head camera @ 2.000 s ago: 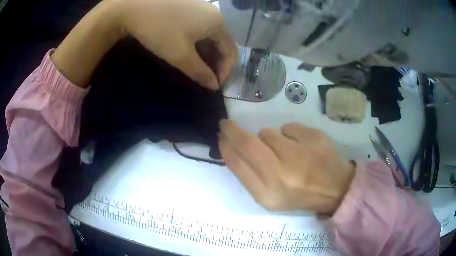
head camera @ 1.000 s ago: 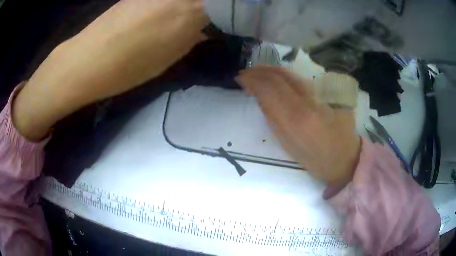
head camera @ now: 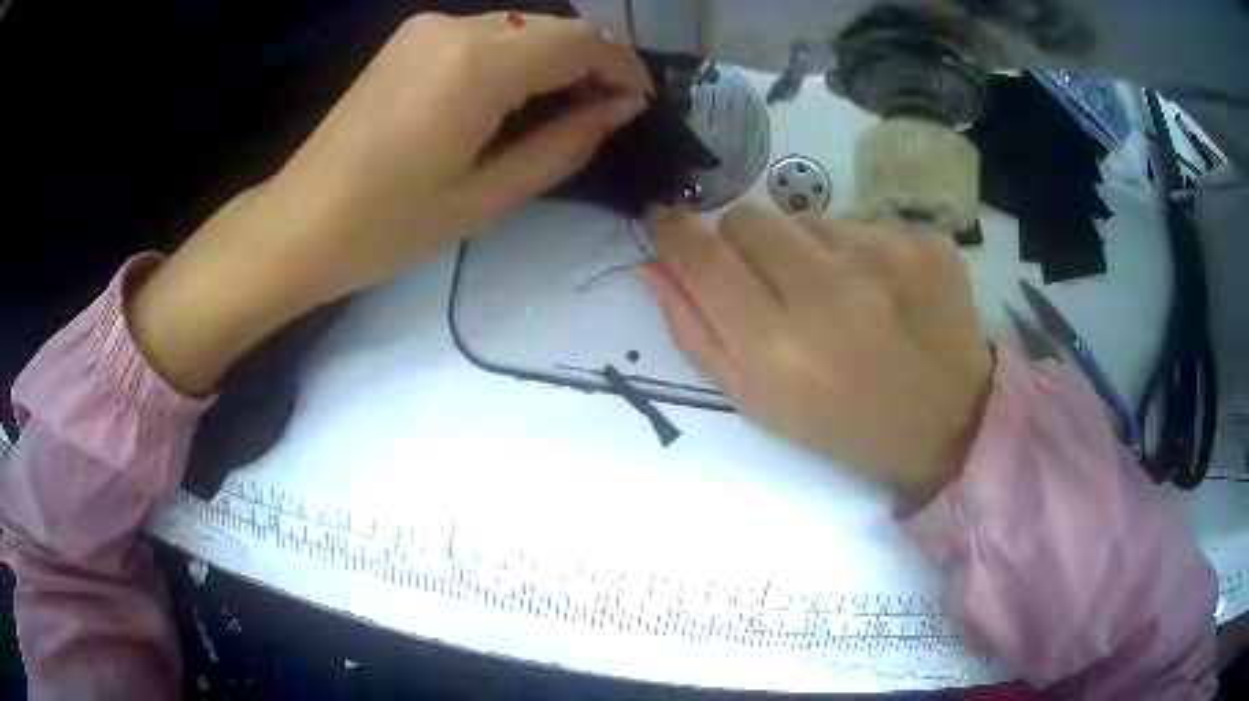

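Note:
The black garment lies at the left and back left, its edge reaching the round metal needle plate. My left hand pinches the black cloth just left of the plate, thumb and finger together. My right hand rests on the machine bed in front of the plate, its fingertips at the near edge of the cloth. A fine dark thread shows by these fingertips; whether they grip it or the cloth I cannot tell. The presser foot and needle are dark and hard to make out.
A narrow black scrap lies on the front bed edge. A cream ribbed knob stands right of a small holed disc. Black patches, pointed snips and black-handled shears are at the right. A printed ruler runs along the front.
Since two seconds ago the cloth has moved back and left, uncovering the bed seam and scrap. My left hand has come back from under the machine head since one second ago.

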